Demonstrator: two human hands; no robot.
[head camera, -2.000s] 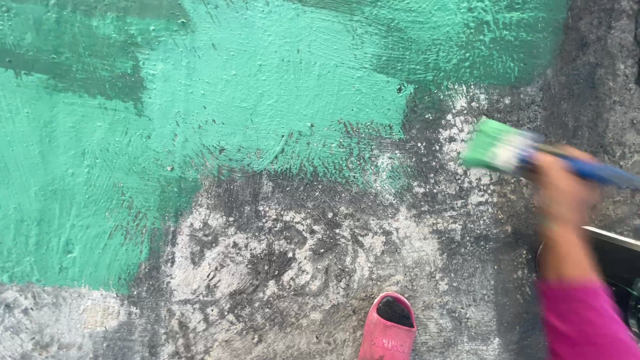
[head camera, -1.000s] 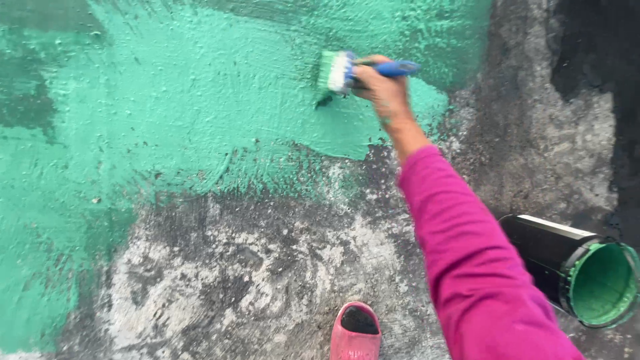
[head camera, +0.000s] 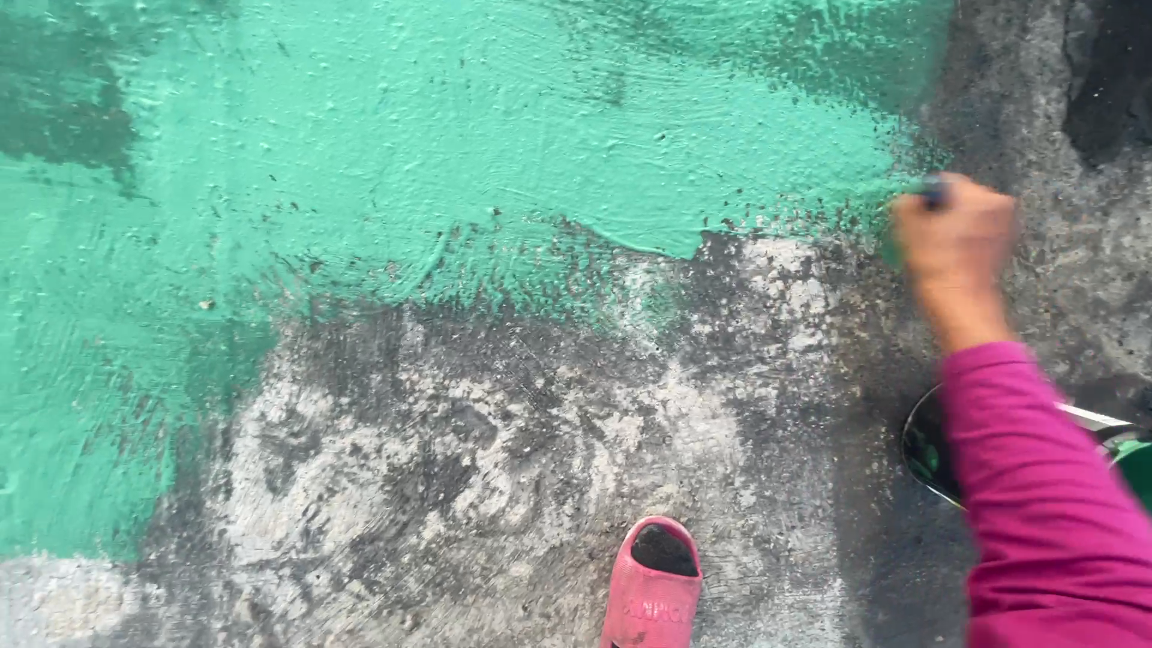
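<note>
My right hand (head camera: 958, 238), below a magenta sleeve, is closed around a paintbrush (head camera: 934, 192) at the right edge of the green paint. Only the dark blue end of the handle shows clearly; the hand hides most of the brush, and a blurred bit of green shows under it. Wet mint-green paint (head camera: 450, 135) covers the upper and left part of the rough concrete surface (head camera: 504, 432). Its lower edge is ragged, with thin, streaky strokes. My left hand is out of view.
A black paint can (head camera: 931, 445) with green inside lies on its side at the right, partly behind my forearm. A foot in a pink slide sandal (head camera: 655, 585) stands at the bottom centre. A dark patch (head camera: 1111, 81) marks the concrete at the upper right.
My right hand with the brush has moved right across the painted area to its right edge. Green paint now reaches farther right there than two seconds ago.
</note>
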